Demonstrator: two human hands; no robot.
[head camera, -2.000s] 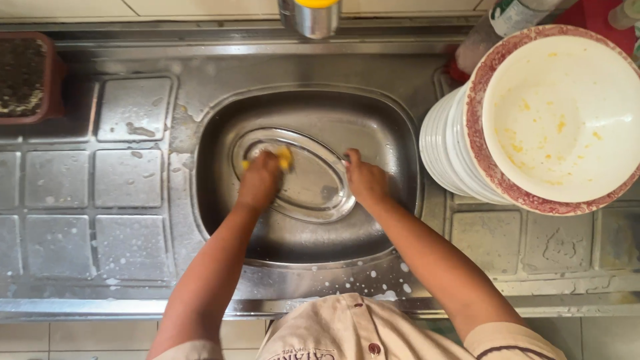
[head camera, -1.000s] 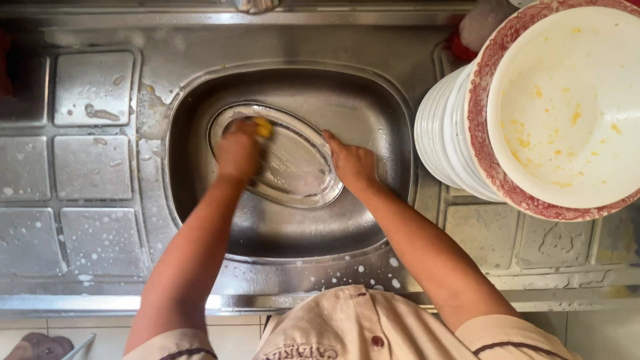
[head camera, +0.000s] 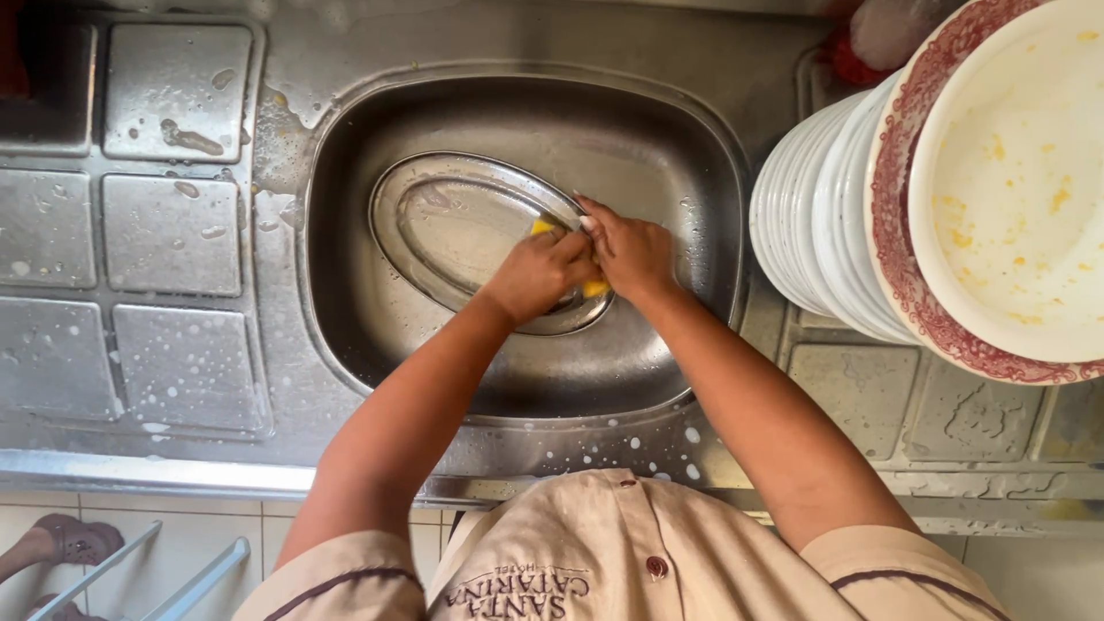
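Observation:
An oval metal platter (head camera: 466, 228) lies tilted across the sink basin (head camera: 552, 379), its long axis running from upper left to lower right. My left hand (head camera: 539, 272) presses a yellow sponge (head camera: 595, 286) on the platter's right end; its fingers are bent over the sponge, which shows on both sides of them. On the platter's right rim, my right hand (head camera: 630, 246) holds the edge, fingertips close beside my left hand. Wet streaks show on the platter's surface. The underside of the sponge is hidden.
Right of the basin stands a tall stack of white plates (head camera: 802, 207), topped by a red-rimmed dish and a food-stained white bowl (head camera: 1018, 190). Left is a ribbed metal drainboard (head camera: 172, 233) with water drops. Someone's shoe (head camera: 86, 539) shows on the floor at lower left.
My left hand and the sponge have moved from the platter's left end to its right end, beside my right hand. My right hand stays at the platter's right rim.

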